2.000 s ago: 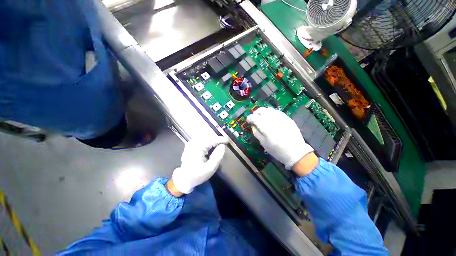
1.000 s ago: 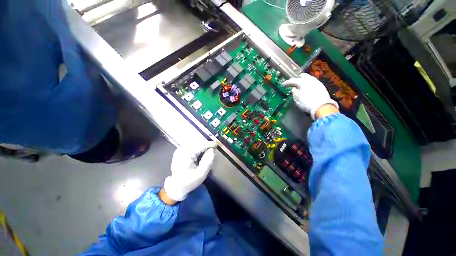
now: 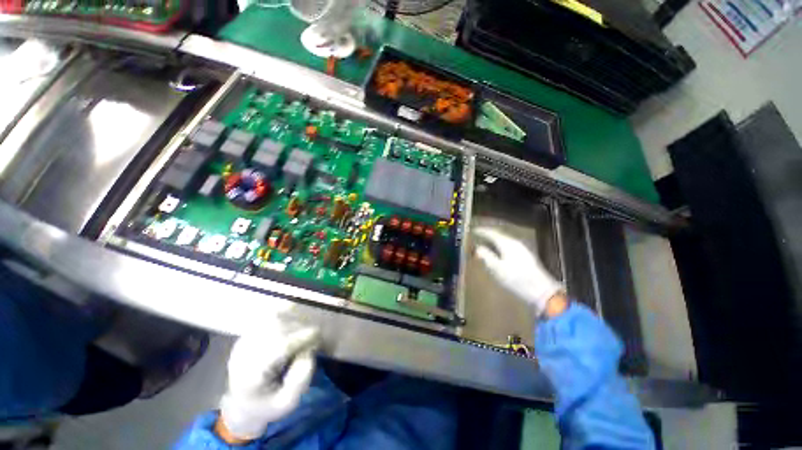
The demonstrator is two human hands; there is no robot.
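The large green circuit board (image 3: 299, 198) lies in its metal-edged carrier (image 3: 468, 185) on the conveyor. It bears grey blocks, a round red and purple coil (image 3: 247, 188) and copper-wound coils (image 3: 406, 243). A light green plate (image 3: 382, 293) lies at its near right end. My right hand (image 3: 519, 268), in a white glove, is over the metal pan just right of the carrier; it is open and I see nothing in it. My left hand (image 3: 268, 373), gloved and blurred, is at the conveyor's near rail with fingers curled; whether it holds anything cannot be told.
A black tray with orange pieces (image 3: 422, 90) and a tray with light green strips (image 3: 501, 121) stand on the green-matted shelf (image 3: 607, 149). A white fan (image 3: 327, 39) is behind. Crossbars (image 3: 563, 237) span the conveyor at right. A person's blue clothing (image 3: 40, 352) shows at lower left.
The view has turned and shifted to the right. My right hand has moved from the board's far side to beyond its right end. My left hand stays by the near rail.
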